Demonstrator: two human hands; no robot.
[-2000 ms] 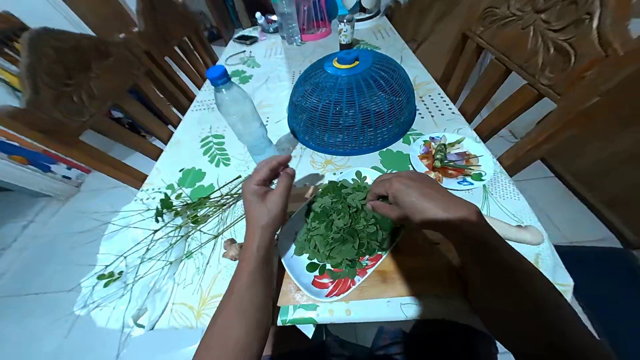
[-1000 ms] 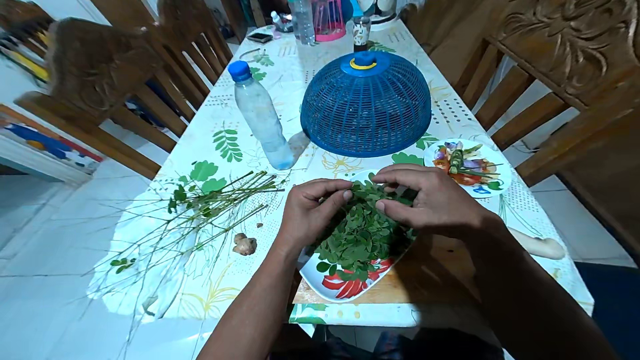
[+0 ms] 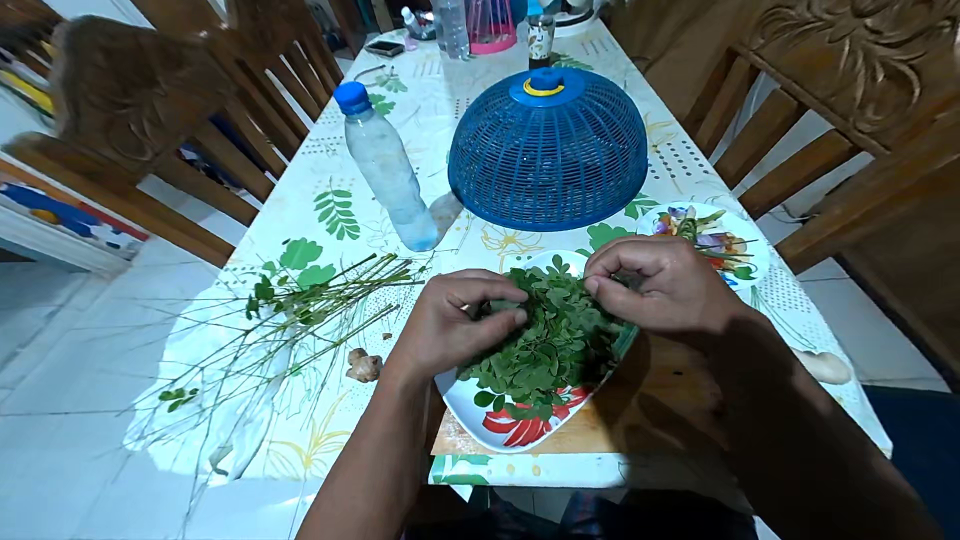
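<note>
A heap of small green leaves (image 3: 551, 337) fills a white plate with a red flower print (image 3: 491, 431), which rests on a wooden board (image 3: 667, 405). My left hand (image 3: 469, 319) is at the heap's left edge, thumb and fingertips near each other at the leaves. At the upper right edge, my right hand (image 3: 649, 285) has its thumb and forefinger pinched together against the leaves; whether a sprig is between them cannot be told. Left of the plate lie thin stripped stems (image 3: 330, 300) and a piece of ginger root (image 3: 364, 365).
A blue mesh food cover (image 3: 551, 157) stands beyond the plate, with a water bottle (image 3: 390, 172) to its left. A plate of cut vegetables (image 3: 750, 247) and a pale root (image 3: 823, 367) are at the right. Carved wooden chairs (image 3: 795, 112) flank the table.
From two seconds ago, my left hand has come down from above the plate's left side to the leaves. Both hands were close together over the heap one second ago; now they are farther apart.
</note>
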